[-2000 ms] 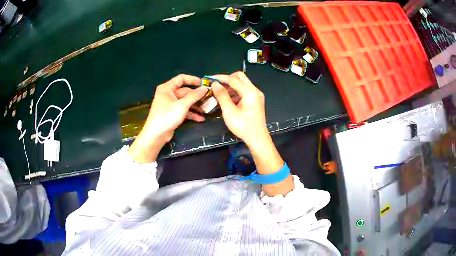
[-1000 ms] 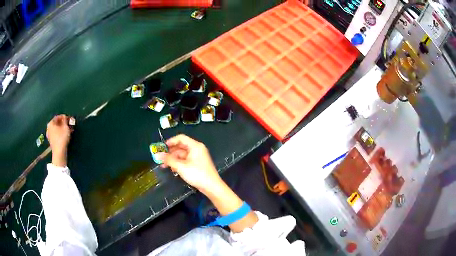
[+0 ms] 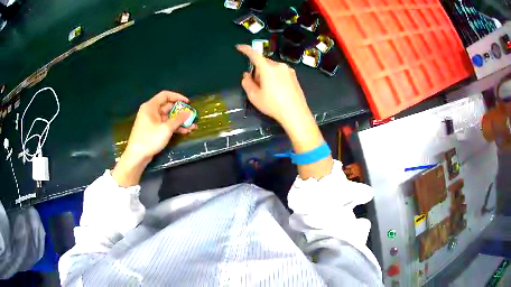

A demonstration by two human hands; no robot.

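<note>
My left hand [image 3: 148,126] holds a small watch case [image 3: 183,114] by its edges, with its white and yellow inside facing up and a teal rim. It is above the shiny amber tape patch [image 3: 215,116] on the mat. My right hand [image 3: 274,89] is over the mat, its index finger stretched out beside a white-backed unit [image 3: 261,47] at the near edge of a cluster of watch modules [image 3: 292,35]. Its thumb and index finger are apart. A thin sliver shows by this hand; I cannot tell whether it is a held tool.
A red-orange blister tray [image 3: 400,47] lies right of the cluster. Two small parts lie apart at the back left [image 3: 75,33] [image 3: 124,18]. A white charger [image 3: 40,168] with cable is at far left. The white-topped press machine [image 3: 381,151] with brown fixtures [image 3: 430,190] stands right.
The watch case has passed from my right hand to my left. My left hand has come back from the far left, where a small part now lies. My right hand has moved to the cluster.
</note>
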